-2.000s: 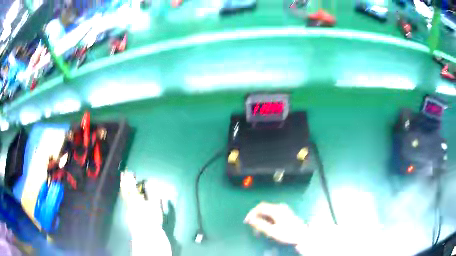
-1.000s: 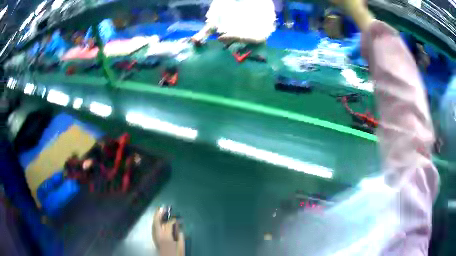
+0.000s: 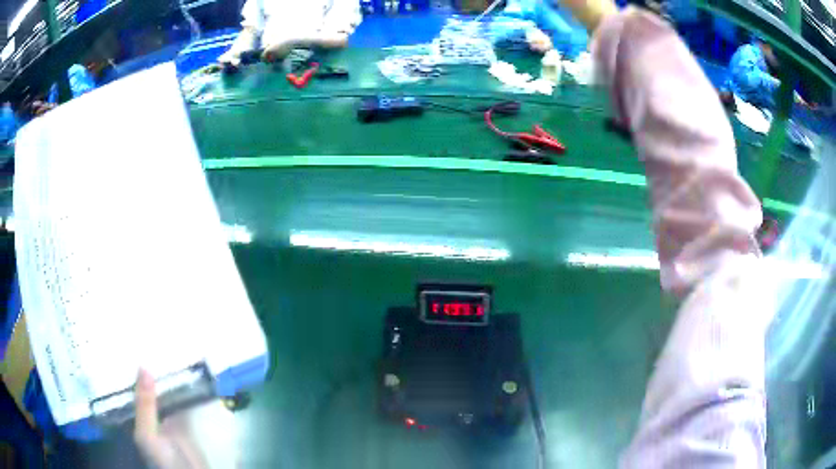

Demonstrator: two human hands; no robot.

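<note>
My left hand (image 3: 163, 438) is at the lower left, its thumb over the metal clip (image 3: 151, 392) of a blue clipboard. The clipboard carries white record sheets (image 3: 128, 238) and is held up, tilted, over the left of the bench. My right arm reaches up and forward across the right side. My right hand (image 3: 588, 9) is cut off by the top edge, so its fingers are unclear. The black box (image 3: 451, 374) stands on the bench in front, its raised display (image 3: 456, 309) showing red digits; no clamps show on its posts.
A green rail (image 3: 422, 165) crosses ahead. Beyond it lie a tester (image 3: 390, 108) and a red clamp (image 3: 545, 139). A person in white (image 3: 298, 23) sits opposite, with others in blue. A dark cable (image 3: 534, 412) runs beside the box.
The clipboard with its sheets is now up in my left hand, covering the dark tray area. My right arm has gone from low over the bench to reaching upward. The view has shifted.
</note>
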